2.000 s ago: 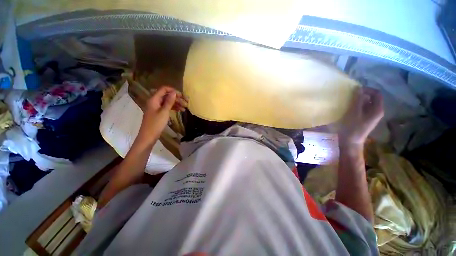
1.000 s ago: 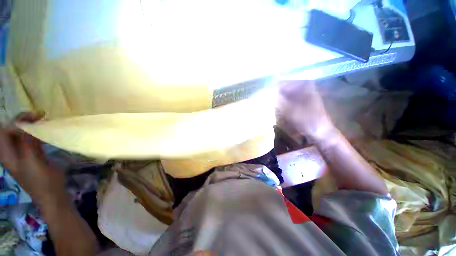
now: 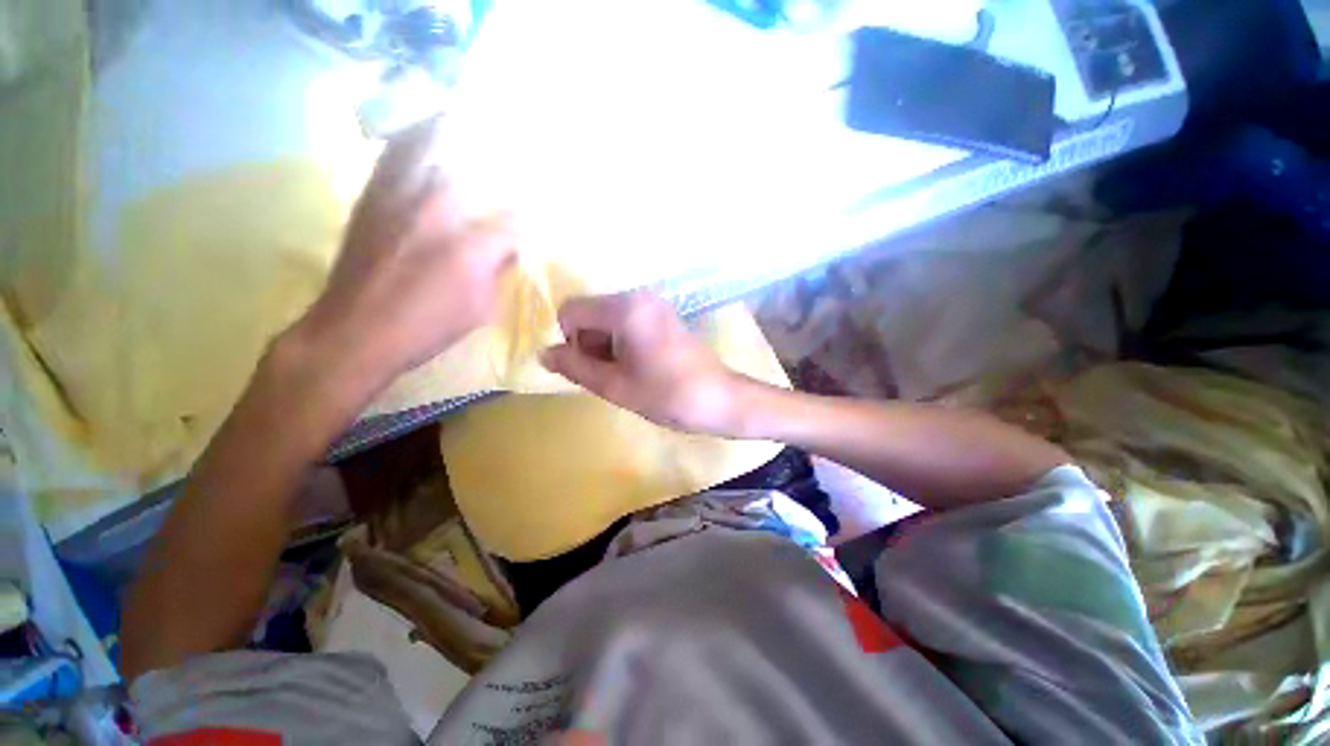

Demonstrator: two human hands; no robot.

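A yellow garment panel (image 3: 204, 292) lies on the white table and reaches its front edge. My left hand (image 3: 416, 262) is over the panel near the machine's needle area (image 3: 401, 110), which is partly lost in glare; it is blurred. My right hand (image 3: 635, 357) is at the table's front edge, its fingers closed on a gathered edge of the yellow panel. Whether my left fingers grip the cloth cannot be told. Another yellow cut panel (image 3: 598, 459) lies across my lap below the table edge.
A smartphone (image 3: 951, 95) lies on the table's right part, beside a control box (image 3: 1116, 51). A printed ruler (image 3: 1021, 168) runs along the front edge. Heaped khaki-gold cloth (image 3: 1225, 510) is at the right. A white sheet (image 3: 387, 649) is beside my left leg.
My left hand has come from the far left to near the needle area. My right hand has moved left to the table edge. The panel's raised front edge has moved onto the table and bunched between my hands.
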